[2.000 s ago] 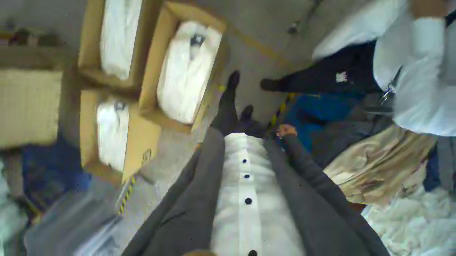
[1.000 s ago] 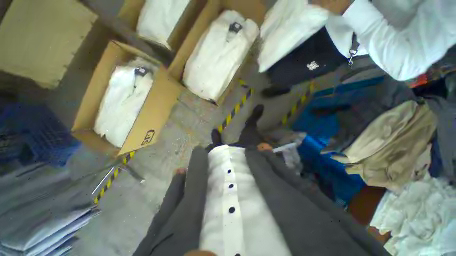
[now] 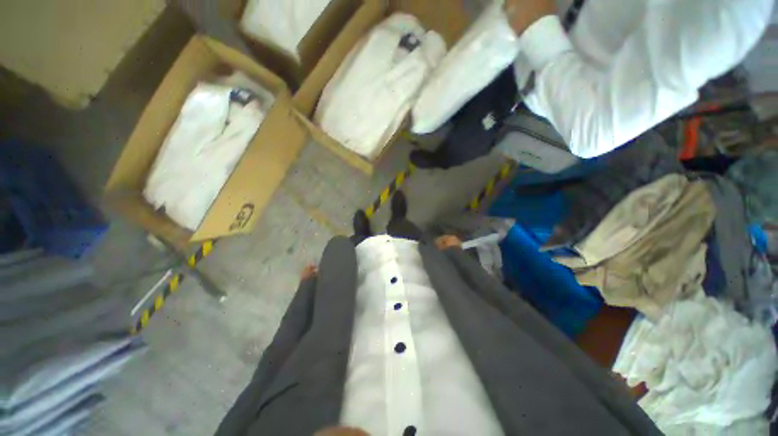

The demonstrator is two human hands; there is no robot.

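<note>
My left hand (image 3: 309, 272) hangs beside my left leg, small and mostly hidden by the dark sleeve. My right hand (image 3: 448, 243) is low at my right side; a thin pale strip shows beside it, and I cannot tell whether the hand holds it. An open brown carton (image 3: 271, 186) stands ahead on the left with a folded white garment (image 3: 200, 157) inside, dark label at the collar. A second open carton (image 3: 369, 163) holds another folded white garment (image 3: 372, 89). A third carton with white contents is cut off by the top edge.
A person in white sleeves (image 3: 635, 94) stands ahead right, holding a white folded bundle (image 3: 467, 72) beside the second carton. Blue bins (image 3: 554, 277) and heaped tan (image 3: 653, 243) and white garments (image 3: 708, 362) are on the right. Grey garments (image 3: 51, 298) are on the left.
The cartons have come nearer the view's middle since the earliest frame. The other person's arm and white bundle have moved left toward the second carton. My right hand is now lower and further left.
</note>
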